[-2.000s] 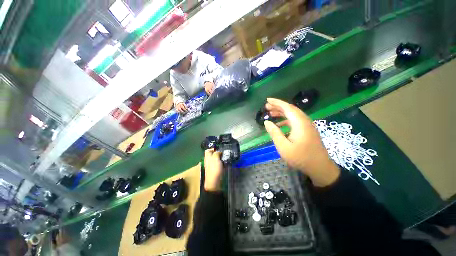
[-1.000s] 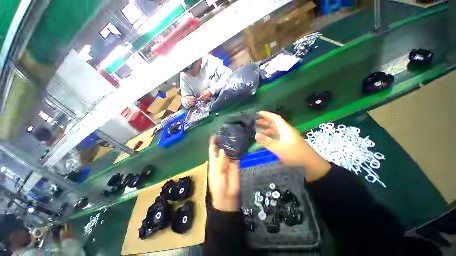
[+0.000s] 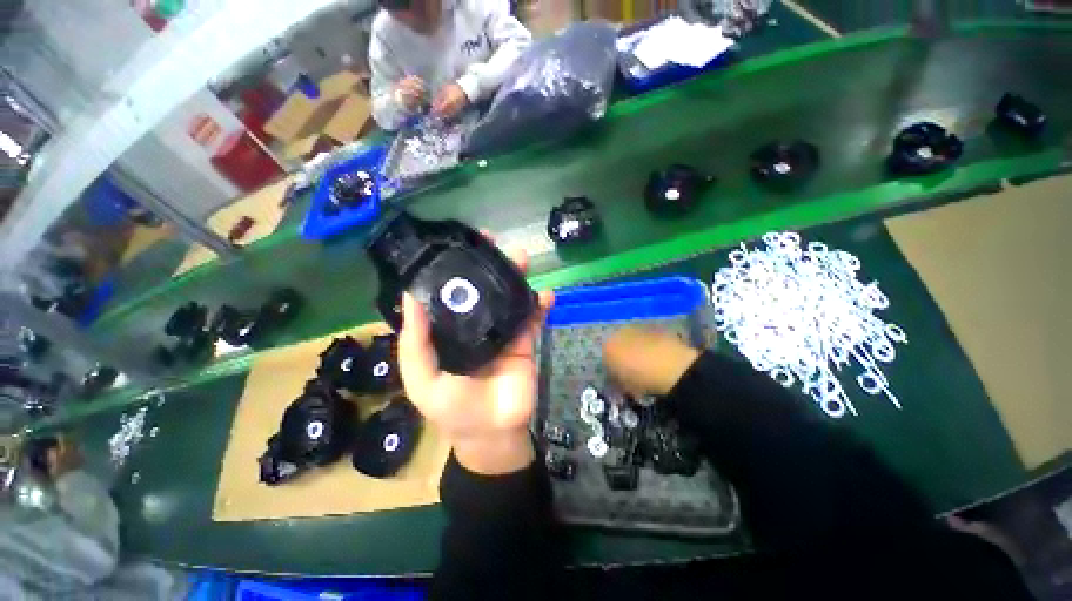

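My left hand [image 3: 476, 393] holds a black rounded housing [image 3: 488, 311] with a pale ring at its centre, raised in front of the conveyor. My right hand [image 3: 650, 359] is over the grey-black parts tray [image 3: 564, 505]; its fingers are blurred and point down, and whether they hold anything cannot be told. Loose pale discs [image 3: 598, 447] and small black inserts [image 3: 622, 472] lie in the tray beside and below that hand.
A cardboard sheet [image 3: 253, 493] at left bears several housings. The conveyor [image 3: 635, 135] carries spaced black units. White ring-ended levers [image 3: 794, 317] lie right of the tray, with another cardboard sheet [image 3: 999, 317] beyond. A person [image 3: 441, 53] sits opposite beside a blue crate [image 3: 317, 217].
The housing in my left hand has turned to show its ringed face and moved left. My right hand has left the housing and moved down to the tray. The view has shifted downward.
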